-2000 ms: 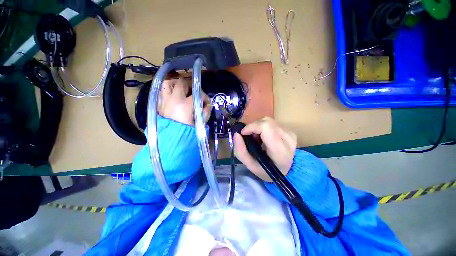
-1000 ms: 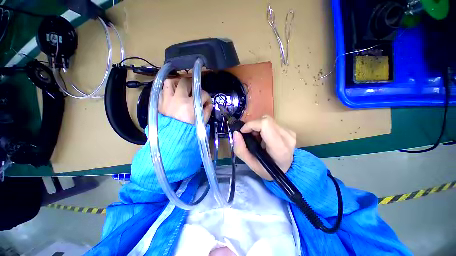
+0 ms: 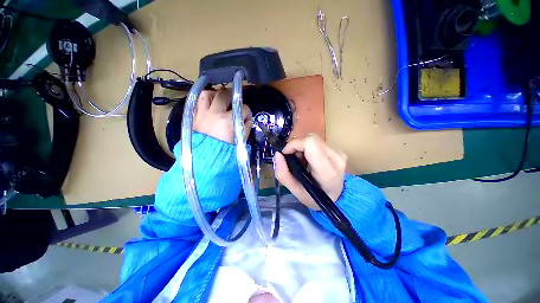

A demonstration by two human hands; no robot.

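The black headset ear cup (image 3: 282, 112) lies open face up on the reddish-brown block (image 3: 311, 106), with a shiny centre. My right hand (image 3: 317, 168) grips the black soldering iron (image 3: 314, 192), its tip end over the lower part of the cup. My left hand (image 3: 216, 118) is at the cup's left side, partly behind the clear tubing loops (image 3: 188, 160); its fingertips are by the shiny centre, and what they hold cannot be made out. The loops arch from the black side pad (image 3: 241, 64) towards me. Thin leads run down from the cup.
A black headband pad (image 3: 141, 127) lies left of the work. Another ear cup (image 3: 71, 44) and more headset parts are at the far left. Thin silvery wires (image 3: 333, 50) lie on the brown sheet. The blue tray (image 3: 435, 118) at right holds a yellow sponge (image 3: 440, 83) and a green spool.
The iron's handle and my right hand have shifted slightly left. The ear cup, loops and my left hand appear slightly further right. Both hands keep nearly the same pose.
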